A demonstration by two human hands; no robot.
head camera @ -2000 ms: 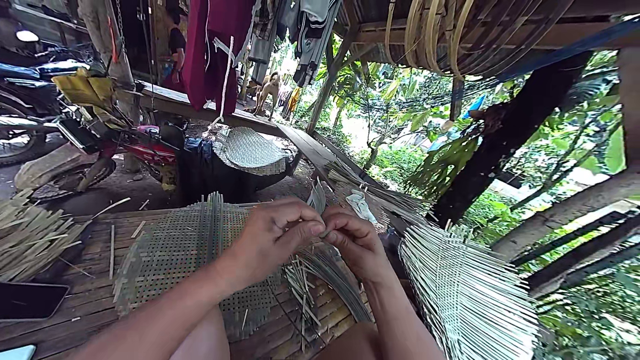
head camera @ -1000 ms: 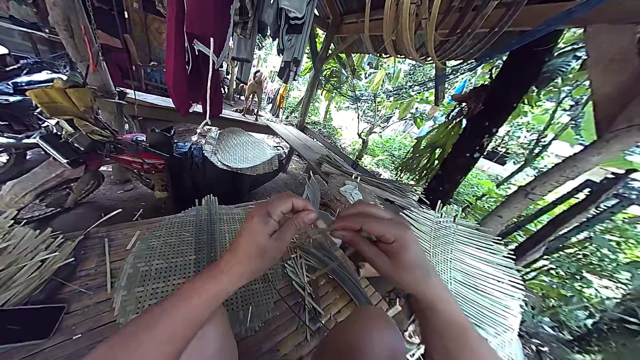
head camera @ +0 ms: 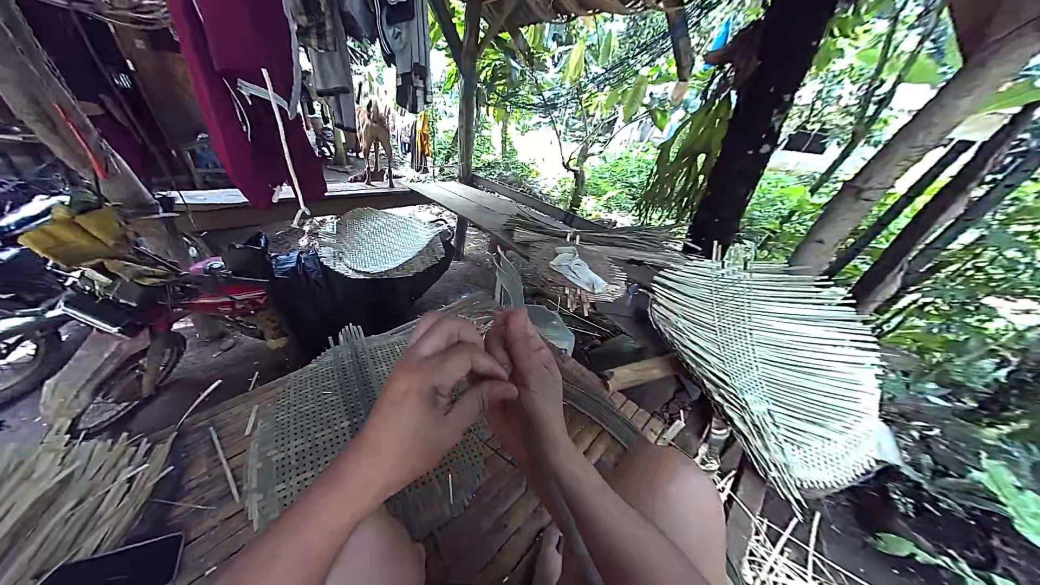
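My left hand (head camera: pixel 447 382) and my right hand (head camera: pixel 528 366) meet above the slatted bamboo platform (head camera: pixel 520 520), fingertips pinched together. A thin strip seems to run down beside my right forearm, though what lies between the fingertips is too small to tell. Below and behind my left hand lies a flat open-weave bamboo mat (head camera: pixel 309 439) with loose strip ends. A bundle of thin strips (head camera: pixel 597 406) passes behind my right wrist. To the right stands a larger woven piece (head camera: pixel 764 366) with long unwoven strips fanning out.
Split bamboo strips (head camera: pixel 73 487) are heaped at lower left beside a dark phone (head camera: pixel 122 561). Beyond the platform are a woven tray (head camera: pixel 378 244) on a black bag (head camera: pixel 325 309), a red motorcycle (head camera: pixel 219 296), hanging clothes (head camera: pixel 244 89) and a dog (head camera: pixel 374 134). A whitish cloth (head camera: pixel 578 270) lies farther off.
My hands were slightly apart a second ago and are now close together, with my right hand turned more upright. The view has shifted somewhat.
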